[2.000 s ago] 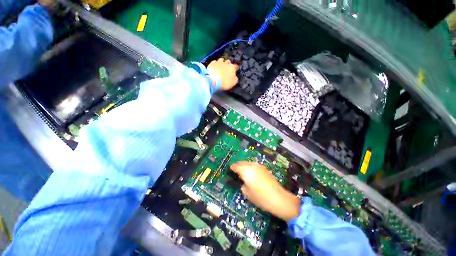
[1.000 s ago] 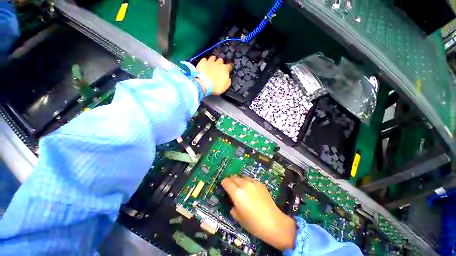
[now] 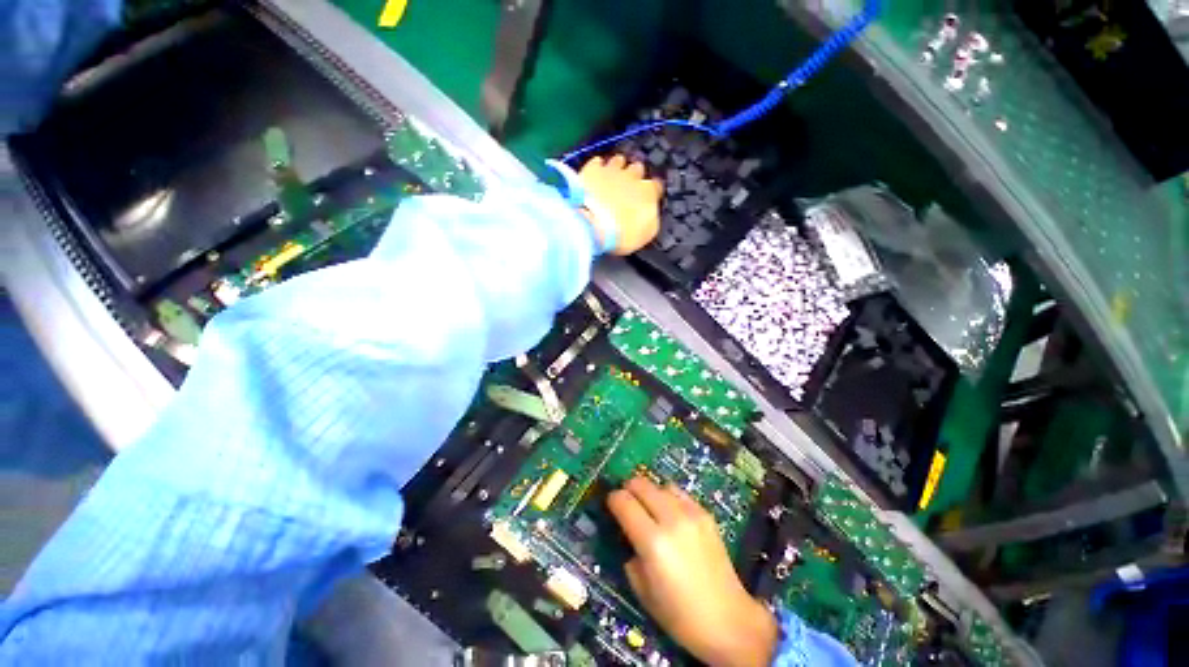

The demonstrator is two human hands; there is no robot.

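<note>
The green circuit board sits in a black board carrier in front of me. My right hand is over the middle of the board, fingertips down on its parts; whether it holds a piece is hidden. My left hand, with a light blue wrist strap, reaches across to the left edge of the left bin of dark grey block components. Its fingertips are at the blocks, and what they hold cannot be told. The middle bin holds small silver-white components.
Another bin of grey blocks stands right of the silver ones. Crumpled clear bags lie behind. A blue coiled cord runs to my left wrist. Another carrier is at left, a second board at right. A blue sleeve shows top left.
The view has shifted, so the bins and board sit further right and lower. My left hand is still at the left bin. My right hand is still over the board, its fingers slightly lower on it.
</note>
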